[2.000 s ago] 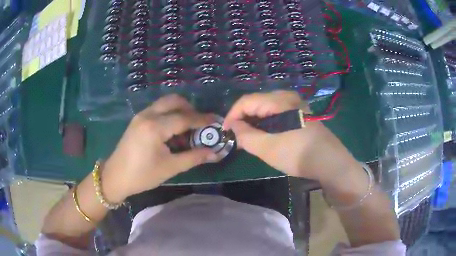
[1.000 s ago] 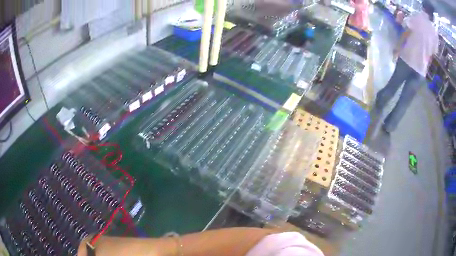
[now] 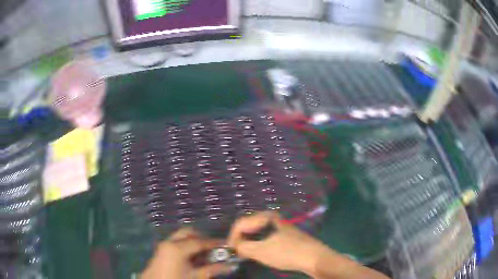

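The picture is blurred. My left hand (image 3: 177, 255) is at the bottom centre with its fingers around a round silver fixture (image 3: 221, 254) that has a pale ring and dark centre. My right hand (image 3: 278, 245) touches the fixture's right side with its fingertips. A dark probe handle (image 3: 263, 233) lies within my right hand, partly hidden by the fingers. Beyond the hands, a large clear blister tray (image 3: 117, 215) holds rows of small dark components (image 3: 210, 182). Whether a component sits in the fixture is too blurred to tell.
Red leads (image 3: 322, 158) coil right of the main tray. Clear side trays (image 3: 404, 180) stand at right, another stack (image 3: 19, 185) at left. A label sheet (image 3: 66, 175) lies on yellow paper at left, below a pink fan (image 3: 79, 92). A monitor (image 3: 177, 19) stands behind.
The view has swung from the trays and aisle at right back to the main tray. Both hands are in view again around the fixture, as two seconds ago, but lower in the picture.
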